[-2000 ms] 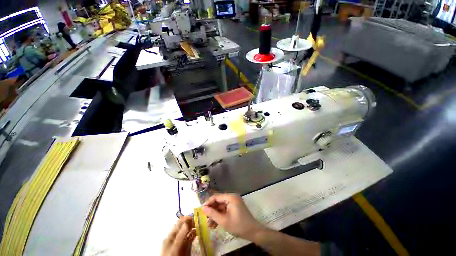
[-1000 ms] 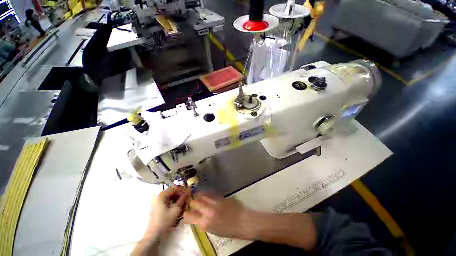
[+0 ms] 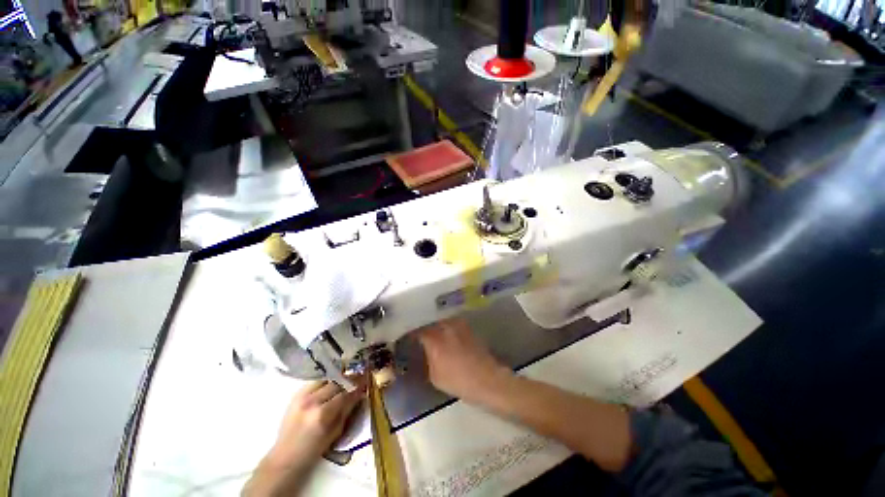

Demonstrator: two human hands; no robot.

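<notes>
A long yellow strap (image 3: 384, 442) runs from the needle area toward the table's front edge. The white sewing machine (image 3: 573, 233) stands across the table, its presser foot (image 3: 376, 361) at the strap's far end. My left hand (image 3: 315, 419) lies on the table just left of the foot, fingertips at the strap's end; whether they grip it is hidden. My right hand (image 3: 454, 357) is under the machine arm, right of the needle, away from the strap; its fingertips are partly hidden behind the arm.
A stack of yellow strips (image 3: 34, 359) lies on a pale board (image 3: 97, 349) at the left. A white cloth (image 3: 340, 296) drapes over the machine head. Behind the machine are a red tray (image 3: 430, 163) and a black thread cone (image 3: 512, 34) on a red base.
My right hand has left the strap and moved right, under the machine arm. My left hand has stayed by the needle. The strap's end is now at the presser foot.
</notes>
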